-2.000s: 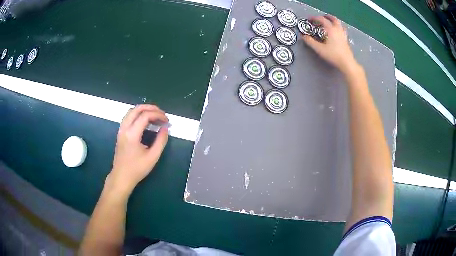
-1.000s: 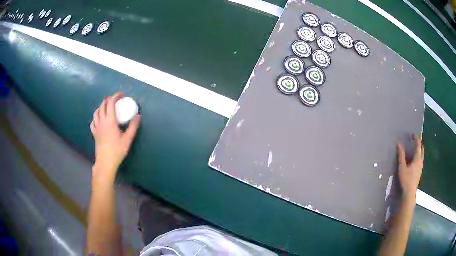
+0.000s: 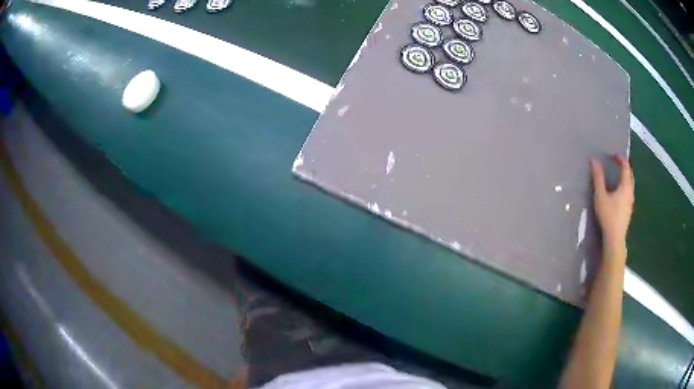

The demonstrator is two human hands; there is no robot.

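The large grey board (image 3: 472,167) lies tilted to the view on the green surface. Several round parts (image 3: 450,75) with silver rings and dark rims stand in close rows at its far left part; the farthest are cut off by the top edge. My right hand (image 3: 613,190) is at the board's right edge, thumb and fingers apart around that edge, with no part in it. My left hand is not in view; a bit of skin shows at the bottom edge, too little to tell. The white round object (image 3: 141,91) lies alone on the near green edge at left.
A few more round parts (image 3: 218,4) lie on the dark green belt (image 3: 251,30) at the top left. A white line (image 3: 228,68) runs beside them to the board. Grey floor with a yellow-brown line (image 3: 99,292) shows at lower left.
My left hand has let go of the white round object and left the picture. The view has shifted, so the board and parts sit higher. My right hand stays at the board's right edge.
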